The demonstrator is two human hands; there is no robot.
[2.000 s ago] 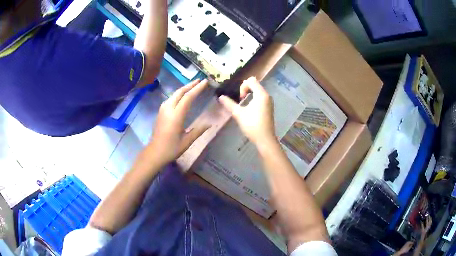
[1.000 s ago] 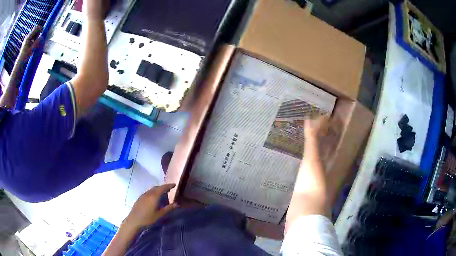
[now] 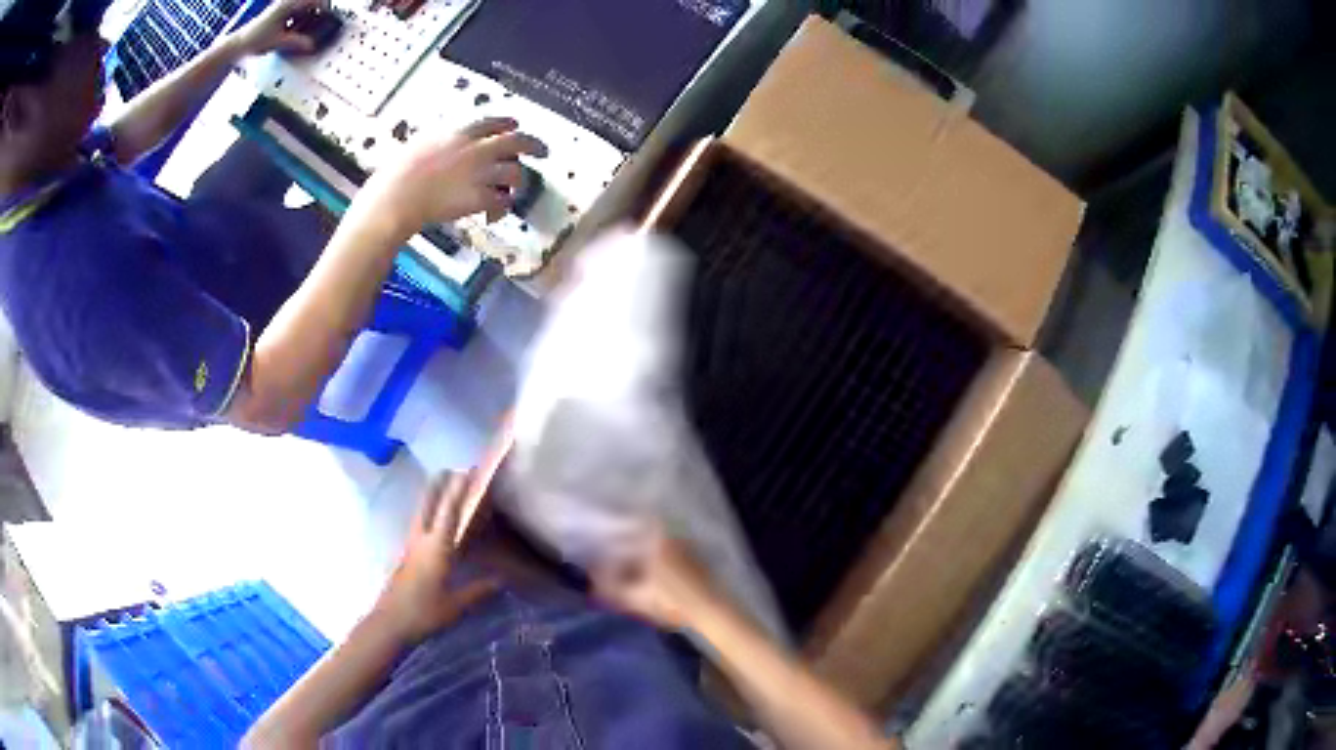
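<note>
An open brown carton (image 3: 938, 191) stands in front of me, its flaps spread. Tight rows of black housings (image 3: 835, 352) fill the part that shows. A whitish layer sheet (image 3: 608, 381), blurred and bent up, covers the carton's left side. My right hand (image 3: 645, 574) is blurred at the sheet's near edge and grips it. My left hand (image 3: 437, 564) is at the carton's near left edge, fingers spread, holding nothing that I can see.
A coworker in blue (image 3: 132, 308) sits at the left, a hand over a white bench (image 3: 572, 176) with black pieces. A blue stool (image 3: 366, 396) and blue crate (image 3: 205, 659) are at left. The right bench (image 3: 1187, 352) carries black pieces and a black stack (image 3: 1099, 645).
The printed sheet lay flat in the carton; it is now lifted and folded to the left, showing black rows. My right hand has moved from the sheet's right side to its near edge.
</note>
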